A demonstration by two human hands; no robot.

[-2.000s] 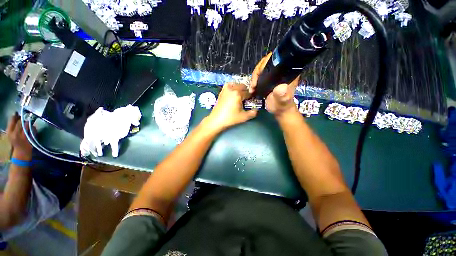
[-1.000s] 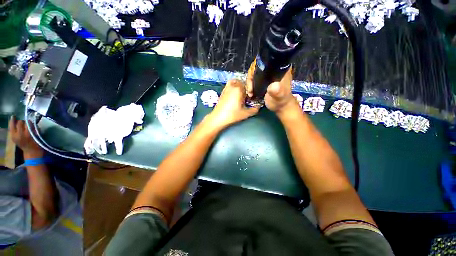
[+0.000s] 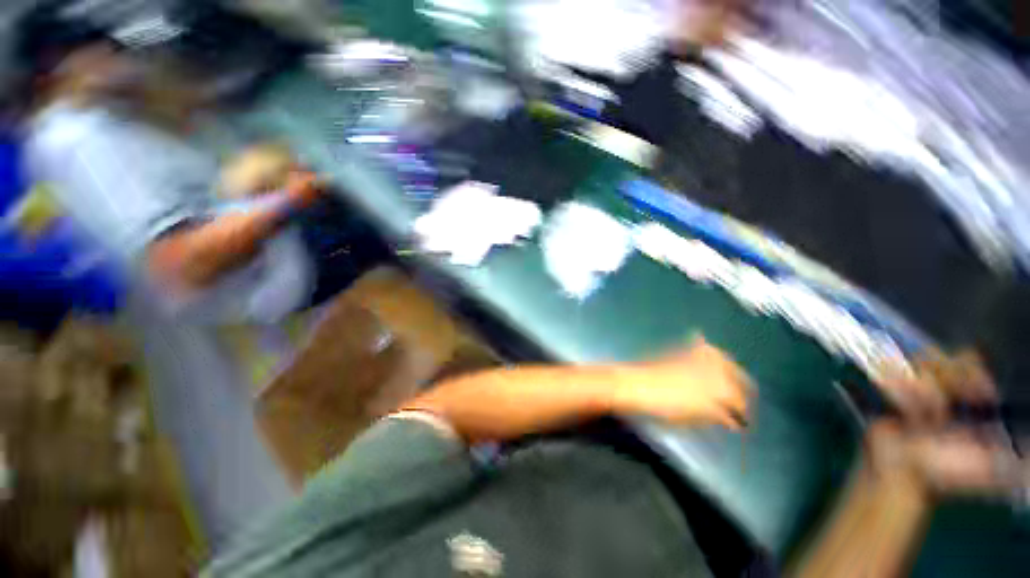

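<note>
The picture is strongly blurred. My left hand point(image 3: 703, 384) is over the green bench mat point(image 3: 610, 322), fingers bent downward; whether it holds anything cannot be told. My right hand point(image 3: 949, 423) is at the lower right, near the right end of a row of white plastic assemblies point(image 3: 768, 288). Its fingers are smeared, with dark shapes around them, and its grip cannot be made out. The row runs along the blue edge strip point(image 3: 723, 231). The black screwdriver cannot be made out.
A white glove point(image 3: 474, 222) and a whitish plastic bag point(image 3: 584, 246) lie left of the row. A heap of white parts point(image 3: 830, 102) is on the black surface beyond. A cardboard box point(image 3: 361, 361) is below the bench. Another person point(image 3: 136, 181) is at the left.
The view has swung left and tilted. My hands were together around the upright black screwdriver; now they are far apart, the left lower over the mat. The screwdriver is no longer discernible.
</note>
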